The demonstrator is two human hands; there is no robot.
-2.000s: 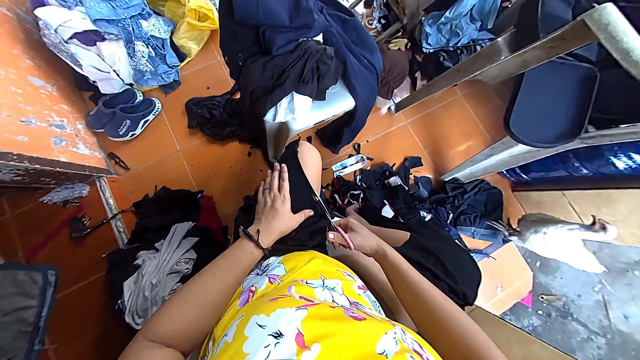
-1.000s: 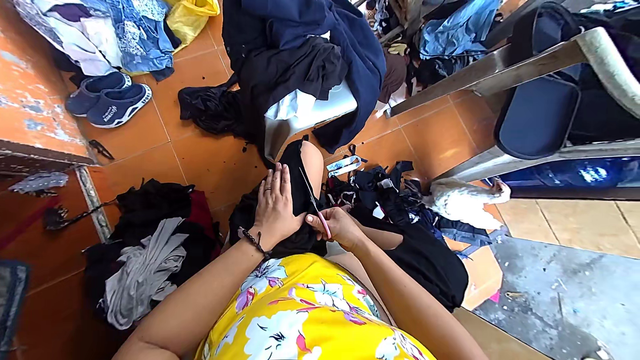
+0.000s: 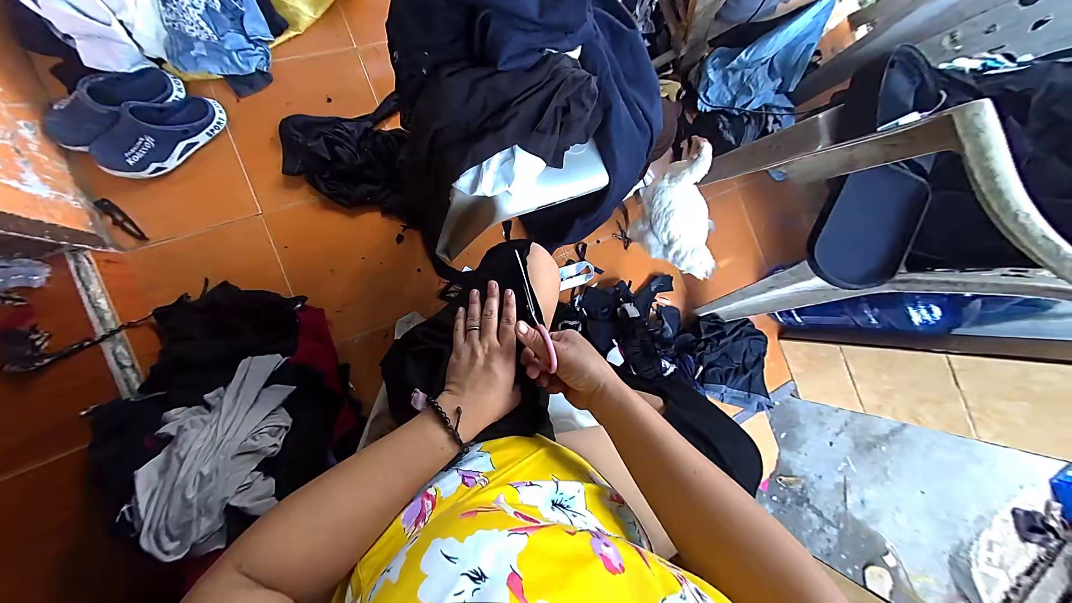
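Note:
My left hand [image 3: 484, 356] lies flat, palm down, on a piece of black fabric [image 3: 419, 360] spread over my thigh. Beside it, my right hand [image 3: 569, 364] grips scissors with pink handles [image 3: 548, 347]. The narrow blades point away from me along the fabric's right edge, near my bare knee [image 3: 544, 280]. Whether the blades are parted is hard to tell. Scraps of dark cloth [image 3: 628, 327] are heaped on the floor to the right of my knee.
Dark clothes [image 3: 536, 109] cover a white plastic seat [image 3: 553, 184] ahead. A grey cloth [image 3: 209, 452] tops a clothes pile at left. Navy shoes [image 3: 159, 134] sit at upper left. A white cat [image 3: 677, 218] is near a metal-framed rack [image 3: 879, 151] holding a dark slide sandal [image 3: 871, 226].
The white cat has moved from the right, past the scraps, to the floor beside the draped seat. My left hand stays flat on the black fabric, and the scissors remain in my right hand.

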